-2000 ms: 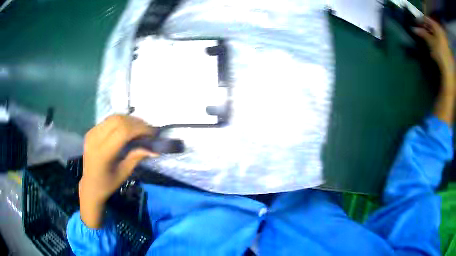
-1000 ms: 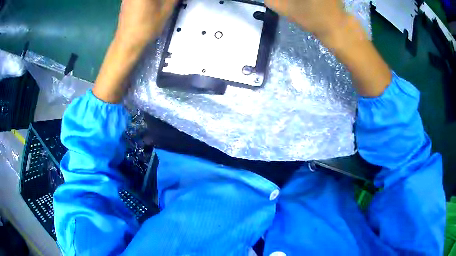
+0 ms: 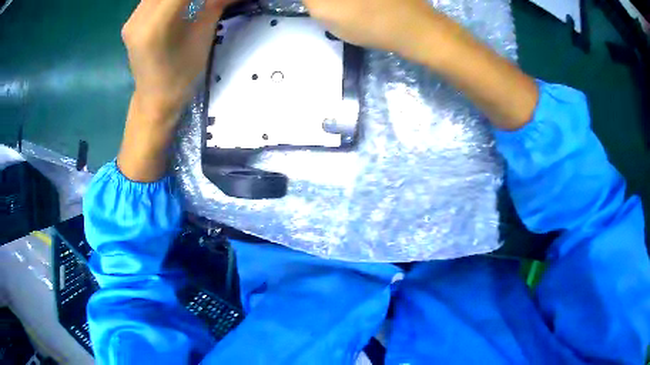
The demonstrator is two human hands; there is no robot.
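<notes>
A black bracket housing (image 3: pixel 353 93) lies on bubble wrap (image 3: pixel 420 192) in front of me. A pale metal plate (image 3: pixel 285 93) with small round holes sits in its black rim. One curved black arm (image 3: pixel 260 184) shows at the near side, its end rounded. My left hand (image 3: pixel 171 46) is at the housing's far left corner. My right hand (image 3: pixel 370 21) reaches over its far edge. The fingers of both hands are cut off by the top of the picture or hidden at the housing's far side, so their grip cannot be told.
The green tabletop (image 3: pixel 64 71) shows at both sides. A pale metal plate (image 3: pixel 559 8) and black strips (image 3: pixel 627 57) lie at the far right. A black plastic crate (image 3: pixel 75 285) is low at the left. A sliver of green crate (image 3: pixel 531 272) shows low at the right.
From one second ago, the housing has shifted left and a little nearer, and its near arm stands out more. My hands have moved left with it. The wrap's near edge has moved slightly nearer.
</notes>
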